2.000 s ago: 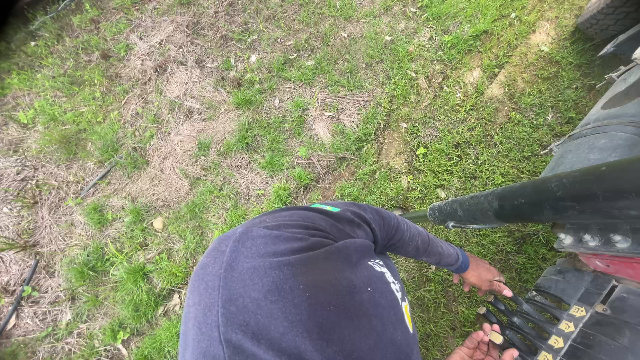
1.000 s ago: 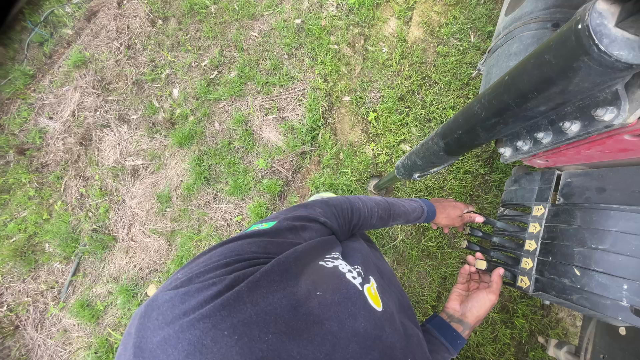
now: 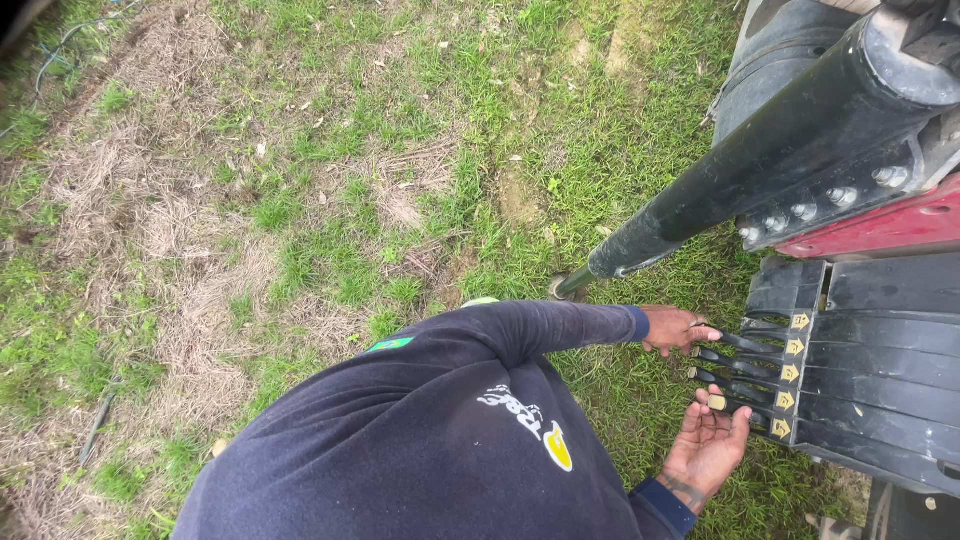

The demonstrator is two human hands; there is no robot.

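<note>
My left hand (image 3: pixel 679 330), back up, has its fingers on the end of the uppermost visible black control lever (image 3: pixel 750 343). My right hand (image 3: pixel 705 442), palm up with the fingers curled, holds the lowest visible lever by its pale-faced knob (image 3: pixel 718 403), the fingers and thumb on either side. Between my hands, other black levers (image 3: pixel 731 380) stick out from a dark control bank (image 3: pixel 810 337), which bears a row of yellow arrow stickers (image 3: pixel 790 373). Parts of the levers are hidden behind my fingers.
A thick black metal cylinder (image 3: pixel 720 172) slants above the levers, beside a bolted bracket (image 3: pixel 825 206) and a red machine panel (image 3: pixel 885 225). Grass and dry straw (image 3: pixel 300 187) cover the ground. A thin dark hose or stick (image 3: pixel 99 424) lies at the left.
The view has shifted toward the machine since the oldest frame. My hands stay at the levers; my right hand, partly cut off at first, now shows fully with its fingers curled more than one second ago.
</note>
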